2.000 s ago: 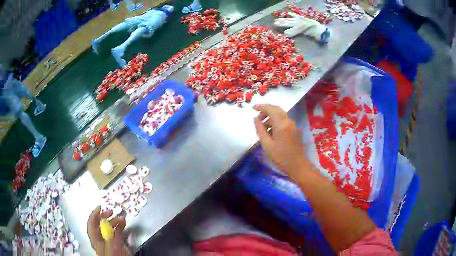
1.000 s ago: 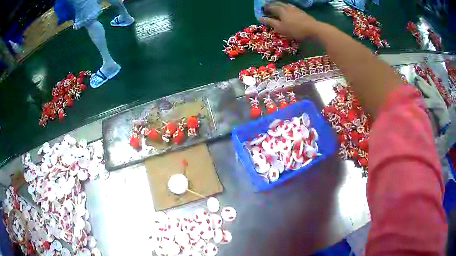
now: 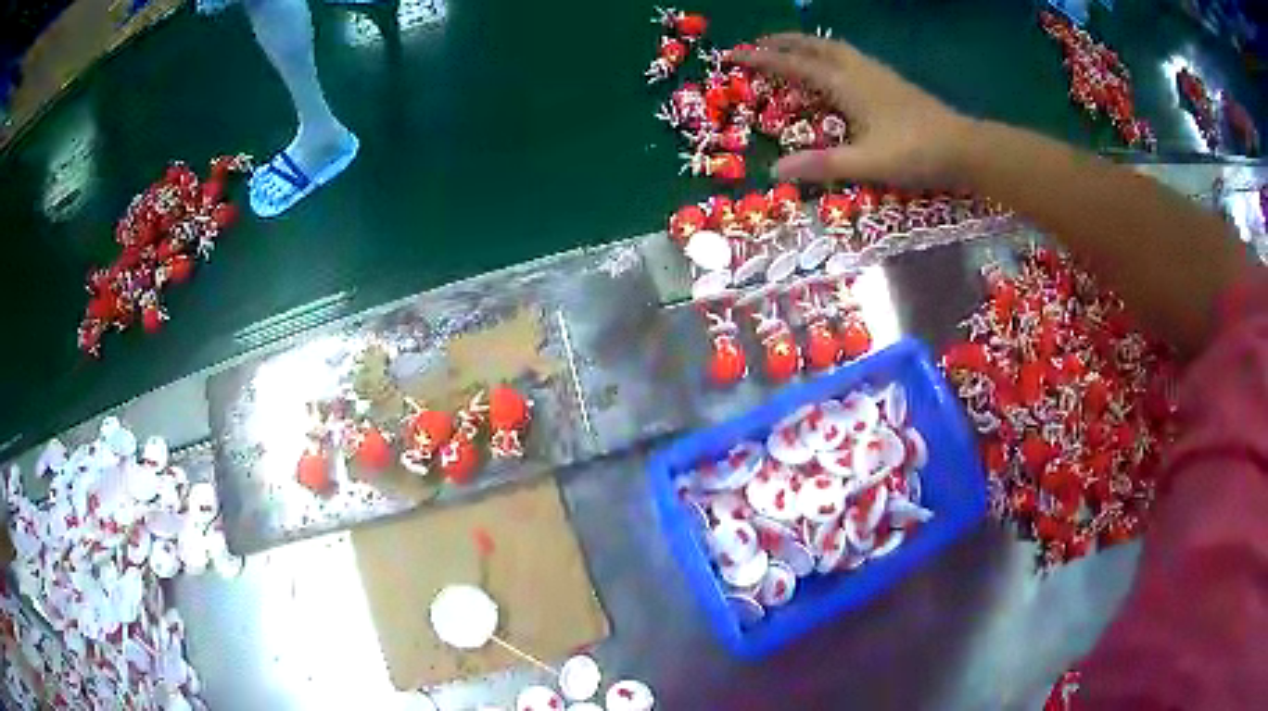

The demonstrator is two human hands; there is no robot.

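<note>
My right hand [image 3: 890, 118] reaches over the dark green belt with thumb and fingers apart, at the right side of a clump of red figures [image 3: 730, 104]. Its palm side is partly hidden; no figure is visibly gripped. My left hand is out of the picture. Just below the clump, a row of red figures [image 3: 911, 215] and some white discs [image 3: 709, 250] lie along the belt's near edge. Several more red figures [image 3: 779, 350] stand in a row behind the blue bin.
The blue bin [image 3: 730, 618] holds white discs with red marks. A heap of red figures [image 3: 1071, 417] lies right of it. At left are a stained metal tray [image 3: 257, 507], brown cardboard [image 3: 556, 570] with a white round pot [image 3: 463, 615] and thin stick, and heaped discs [image 3: 104, 528]. A person's foot [image 3: 306, 167] shows beyond.
My right hand has come down from beyond the clump onto its right side. The clump has changed shape. The view has shifted, and most of the loose discs in front have dropped out of it.
</note>
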